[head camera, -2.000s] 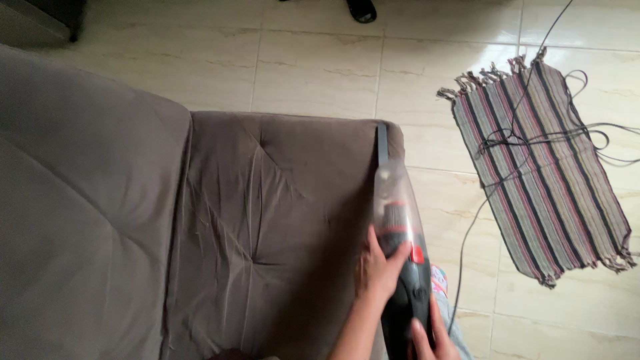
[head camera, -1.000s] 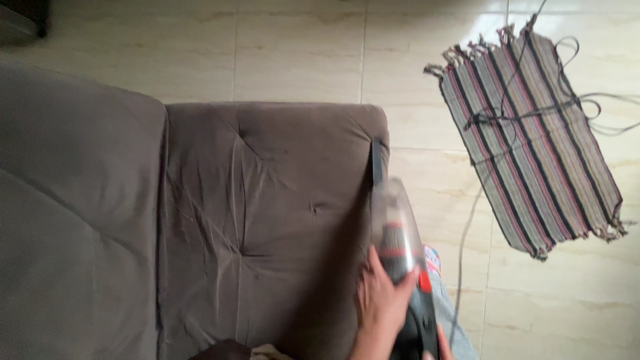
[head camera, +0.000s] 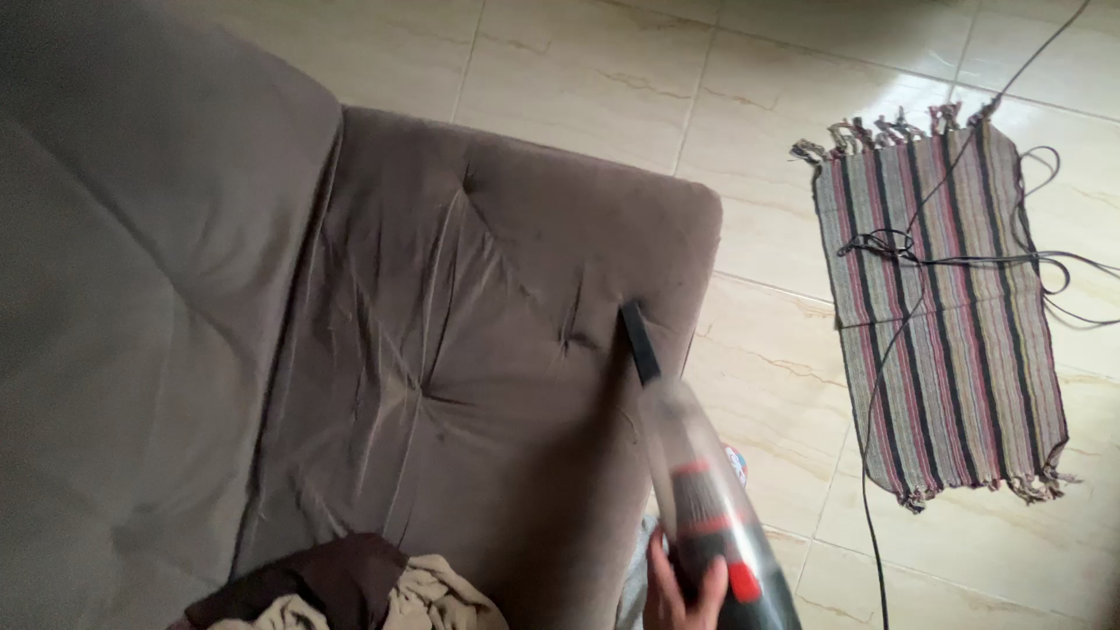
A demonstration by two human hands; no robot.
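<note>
A handheld vacuum cleaner (head camera: 713, 507) with a clear dust cup, a red button and a dark body reaches up from the bottom edge, right of centre. My left hand (head camera: 687, 586) grips its body from the left side, fingers below the red button. The black crevice nozzle (head camera: 640, 344) points at the grey-brown sofa seat (head camera: 525, 420), its tip at the cushion surface near the right edge. My right hand is out of view, and the rear of the vacuum is cut off by the frame.
The sofa backrest (head camera: 114, 350) fills the left side. Dark and beige crumpled cloth (head camera: 437, 595) lies on the seat at the bottom. A striped fringed rug (head camera: 945, 315) lies on the tiled floor (head camera: 770, 350) at right, with a black power cord (head camera: 878, 525) looped across it.
The nozzle has moved from the seat's right edge inward onto its top surface. My right hand, seen on the vacuum's rear before, has left the view. The view has shifted and turned.
</note>
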